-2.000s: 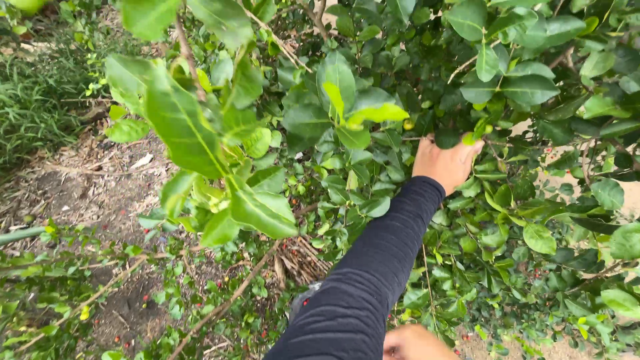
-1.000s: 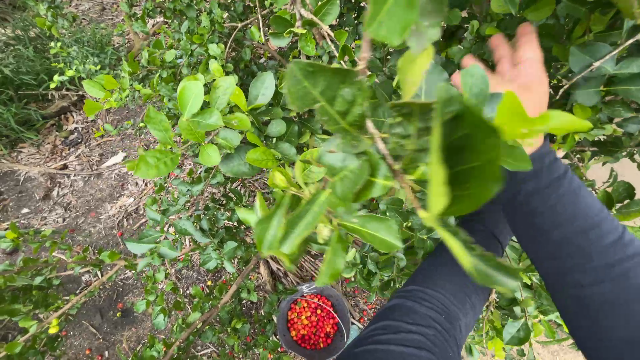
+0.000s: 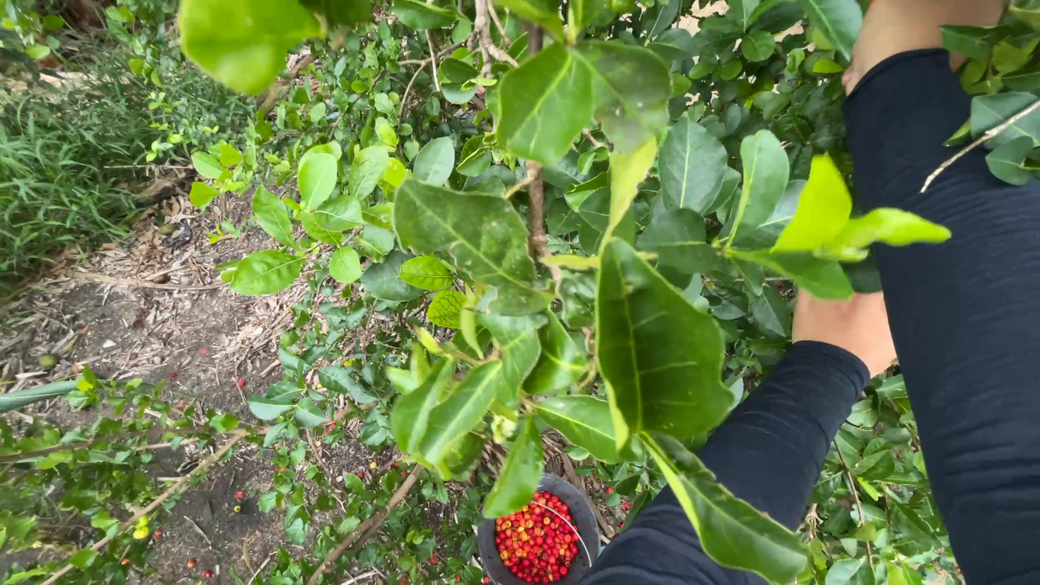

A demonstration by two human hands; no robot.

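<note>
My left hand, at the end of a dark sleeve, reaches into the leafy bush right of centre; leaves hide its fingers. At the top right edge shows part of my right hand, its fingers cut off by the frame or behind leaves. What either hand touches cannot be seen. A dark bucket with a thin wire handle stands on the ground at the bottom centre, holding many small red and orange fruits. Large green leaves hang close to the camera, left of my sleeves.
Thin branches cross the lower left. Bare soil with dry litter and scattered red fruits lies on the left, with grass behind. A woody stem runs down through the foliage at the centre.
My right hand, open and in full view a second ago, has moved up to the top right edge. My left hand now shows partly below it. The bucket was mostly hidden two seconds ago.
</note>
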